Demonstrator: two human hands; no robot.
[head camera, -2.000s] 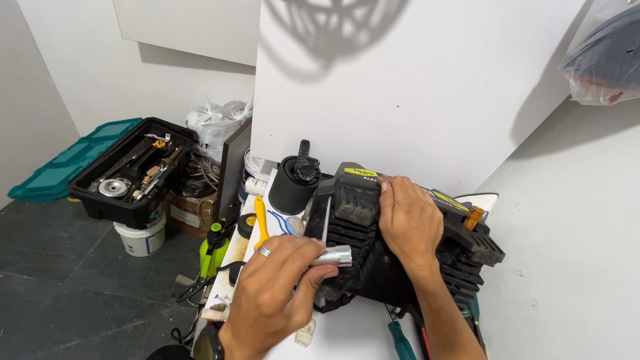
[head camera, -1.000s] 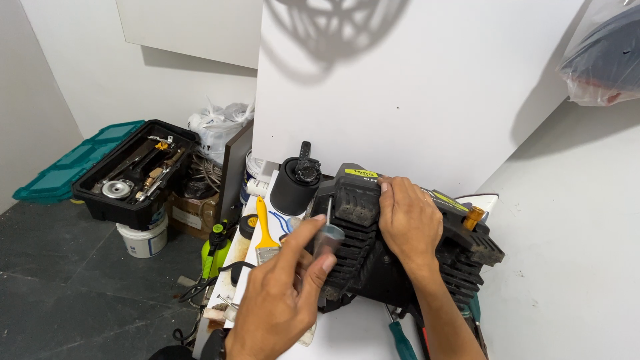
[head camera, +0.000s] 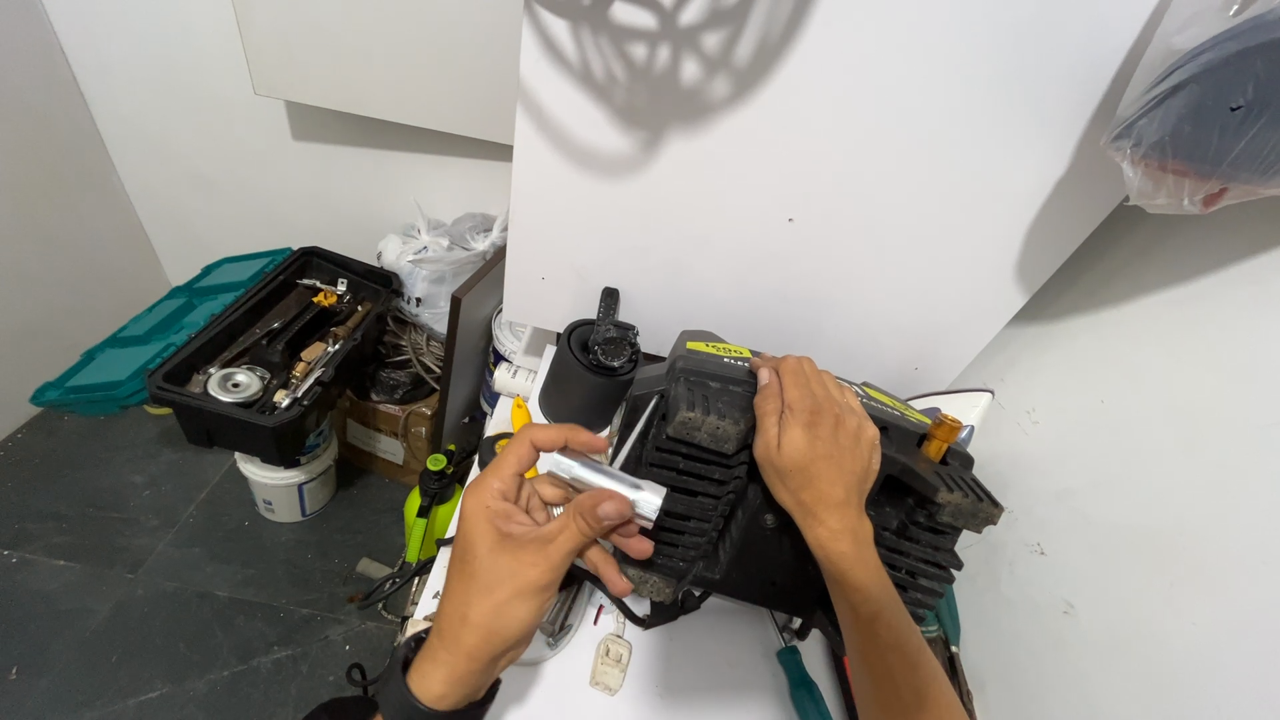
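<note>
My left hand (head camera: 545, 530) holds a short silver metal tube (head camera: 608, 487) between thumb and fingers, tilted down to the right, beside the vents of a black electric machine (head camera: 715, 500). A thin metal rod (head camera: 636, 434) stands slanted behind the tube, along the machine's left side; its lower end is hidden. My right hand (head camera: 818, 440) rests on top of the machine, fingers curled over its edge, between yellow labels that bear writing. A brass-coloured fitting (head camera: 941, 437) sticks out at the machine's right end. Below lies a teal-handled screwdriver (head camera: 803, 684), partly under the machine.
A black wristwatch (head camera: 612, 345) sits on a black cylinder (head camera: 585, 390) behind the machine. A yellow-handled brush (head camera: 522, 413), partly covered by my hand, and a white plug (head camera: 611, 664) lie on the white table. At left are an open toolbox (head camera: 230, 425), a white bucket (head camera: 290, 487) and a green sprayer (head camera: 430, 510).
My left hand has turned the silver tube: one second ago its end pointed more upward, and now its side shows. The right hand has stayed on the machine.
</note>
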